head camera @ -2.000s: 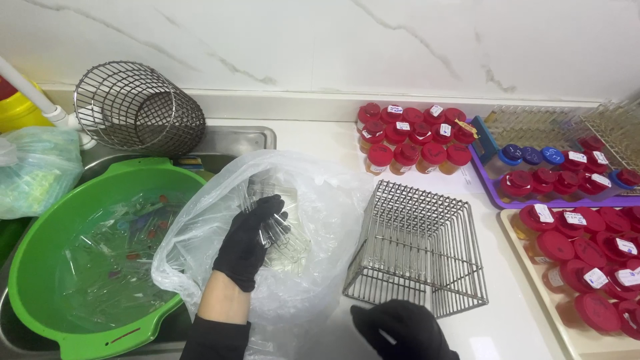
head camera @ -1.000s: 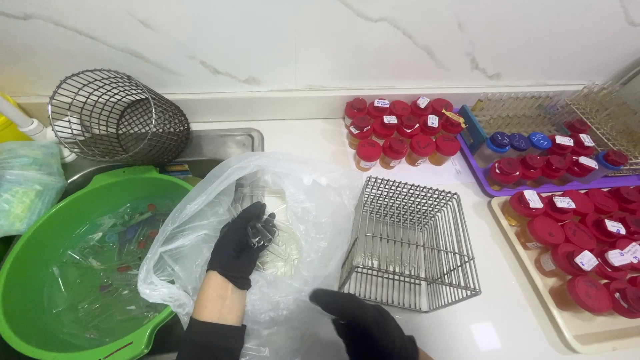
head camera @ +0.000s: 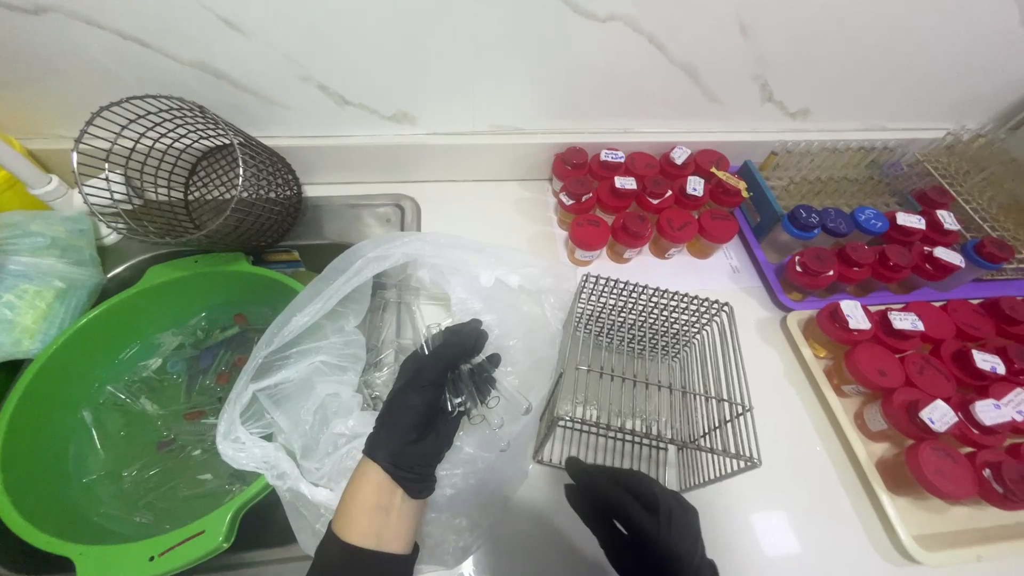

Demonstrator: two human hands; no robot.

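Note:
My left hand (head camera: 432, 408), in a black glove, is closed around a bunch of clear glass test tubes (head camera: 480, 396), their open ends toward the lower right. It is over a clear plastic bag (head camera: 296, 392) in which more glass tubes (head camera: 384, 336) lie. My right hand (head camera: 636, 516), also gloved in black, is just in front of the near edge of a metal wire basket (head camera: 720, 368) and holds nothing that I can see; its fingers are partly spread. The basket lies on its side, with several glass tubes (head camera: 612, 404) inside.
A green basin (head camera: 48, 352) of water and loose tubes stands in the steel sink (head camera: 400, 210), a round mesh basket (head camera: 188, 172) behind it. Red-lidded specimen cups (head camera: 632, 228) stand at the wall. Others fill a purple tray (head camera: 772, 288) and a cream tray (head camera: 840, 448) at right.
My left hand has come from deeper in the bag toward its right side, and the bunch of tubes in it now shows plainly. My right hand stays near the wire basket.

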